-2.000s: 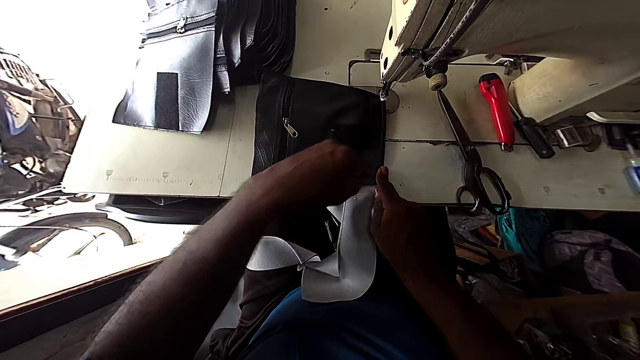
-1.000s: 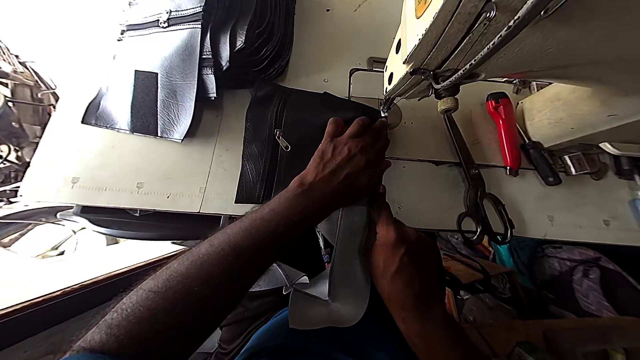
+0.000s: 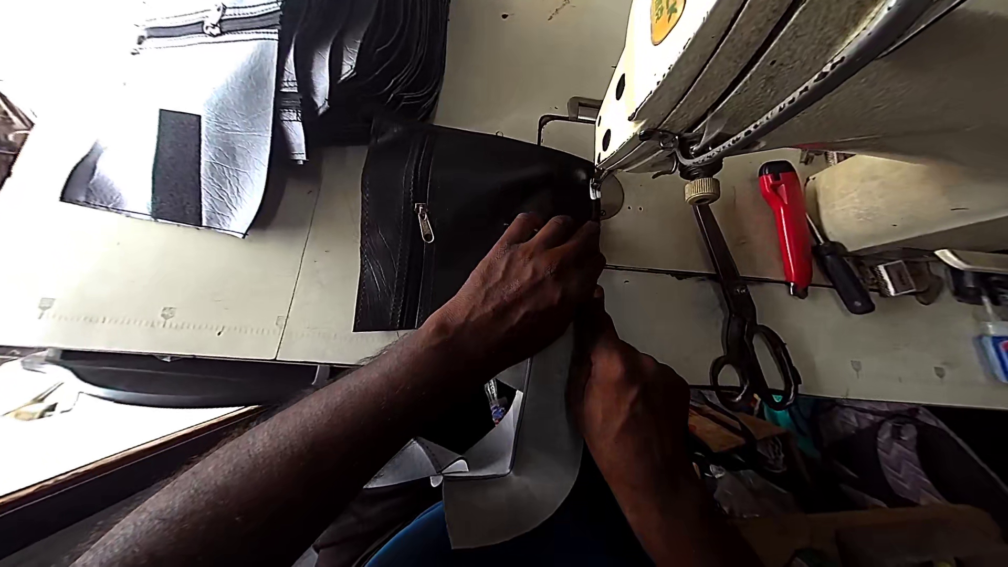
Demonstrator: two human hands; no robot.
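A black leather-like panel with a zipper lies on the sewing machine table, its right edge under the presser foot. My left hand lies on the panel just below the foot, fingers bent over its right edge. Lower and to the right, my right hand grips the edge of the piece, its thumb and fingers partly hidden. A grey strip of the material hangs between my hands over the table's front edge towards my lap.
The sewing machine head stands at upper right. Right of it lie black-handled scissors, a red-handled tool and a screwdriver. A stack of black pieces and a silvery zippered piece lie at upper left.
My left hand was closed near the right hand two seconds ago; it then spread forward on the panel close to the foot, and now sits slightly farther from the foot.
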